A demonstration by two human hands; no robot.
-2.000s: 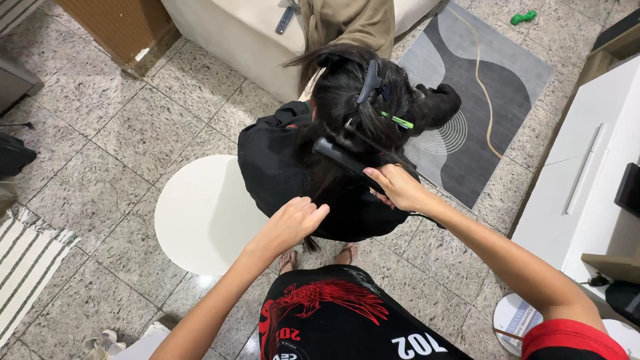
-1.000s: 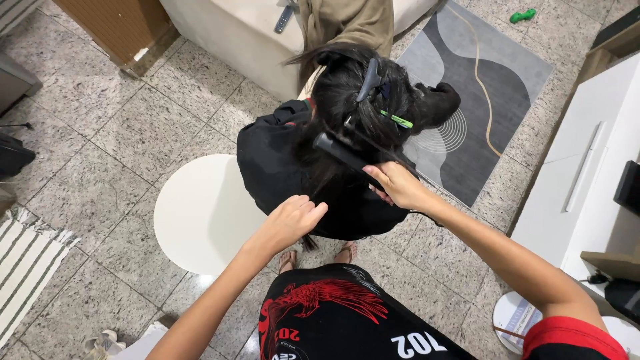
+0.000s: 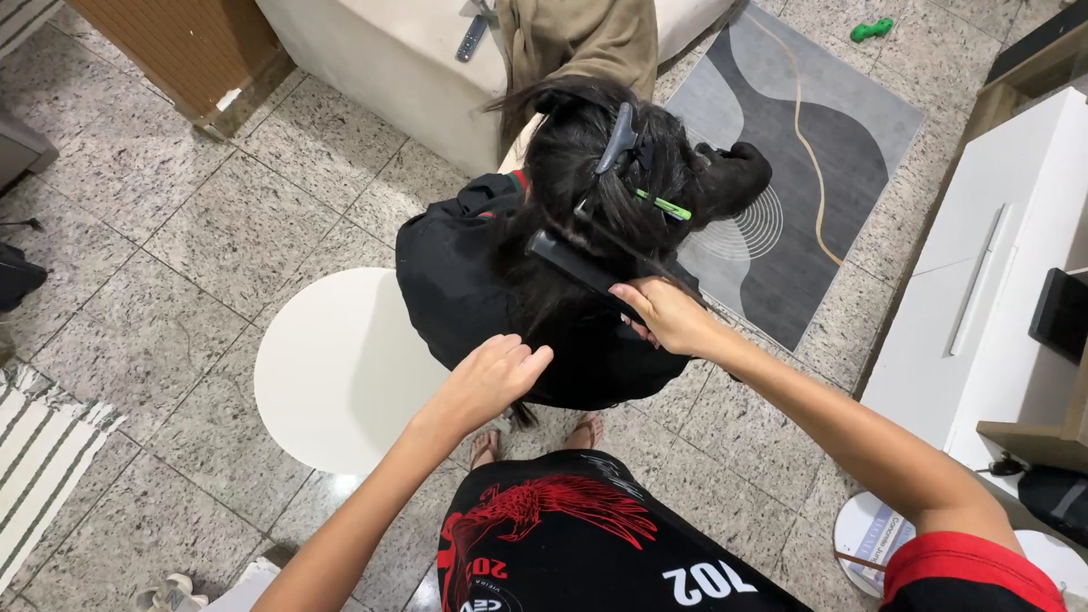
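A person in a black garment (image 3: 450, 272) sits below me, seen from above, with dark hair (image 3: 578, 144) pinned up by a dark grey hair clip (image 3: 619, 138) and a green clip (image 3: 663, 205). My right hand (image 3: 667, 314) grips the handle of a black hair straightener (image 3: 574, 262), whose long body lies at the lower part of the hair. My left hand (image 3: 501, 374) is closed at the lower left, over the black garment; it seems to hold the ends of a hair strand, but the dark cloth hides how much.
A round white table or stool top (image 3: 327, 374) stands left of the person. Ahead is a beige sofa (image 3: 382, 76) with a remote control (image 3: 472, 38). A grey patterned rug (image 3: 782, 289) lies to the right, beside a white cabinet (image 3: 977, 246). A green toy (image 3: 871, 31) is on the tiles.
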